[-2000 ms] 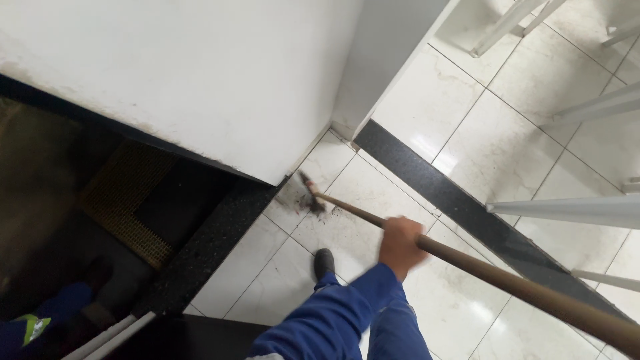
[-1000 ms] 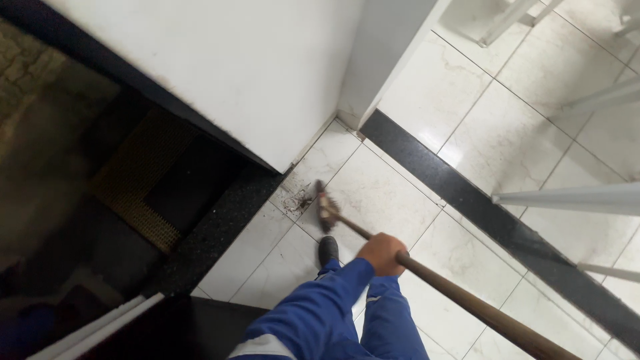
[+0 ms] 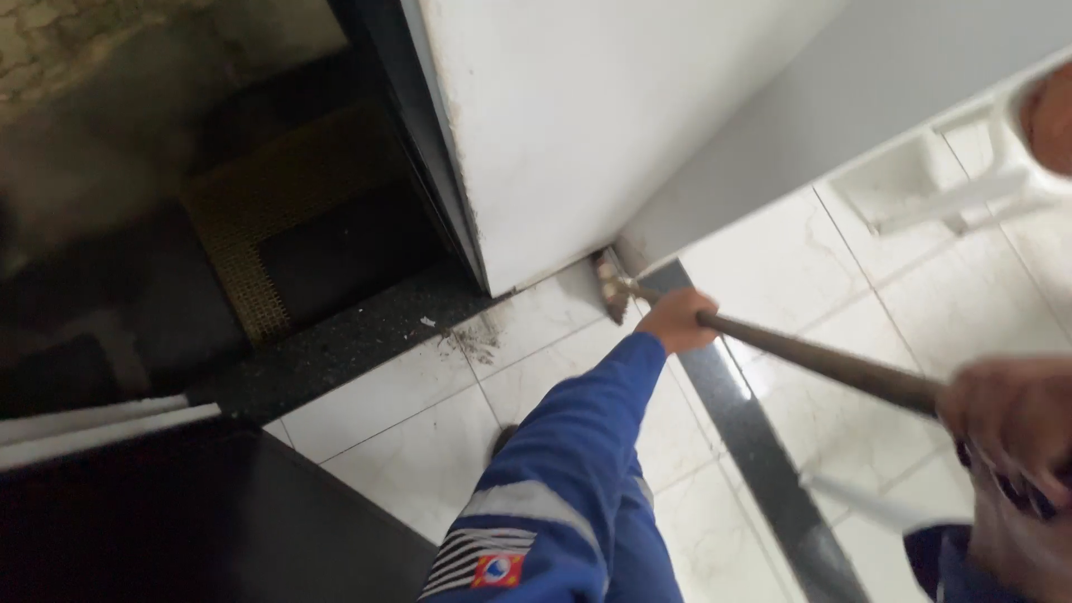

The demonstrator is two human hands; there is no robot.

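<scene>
My left hand (image 3: 682,322), in a blue sleeve with a pale band, is closed around the lower part of a wooden broom handle (image 3: 804,356). Near the right edge, my right hand (image 3: 1009,419) is blurred and closed around the handle's upper part. The broom head (image 3: 614,287) stands on the white floor tiles in the corner beside the white wall, its dark bristles on edge. Loose dark dirt (image 3: 477,339) lies scattered on the tiles to the left of the broom head, close to the black stone sill.
A speckled black sill (image 3: 360,335) borders a dark doorway with a yellowish textured strip (image 3: 260,293). A white panel (image 3: 586,134) rises ahead. A black stone strip (image 3: 754,469) crosses the floor at right. White plastic furniture (image 3: 946,184) stands beyond, near a blurred skin-toned shape.
The broom head has moved from beside the dirt into the corner by the wall, my left hand following. My right hand has come into view. The view has turned.
</scene>
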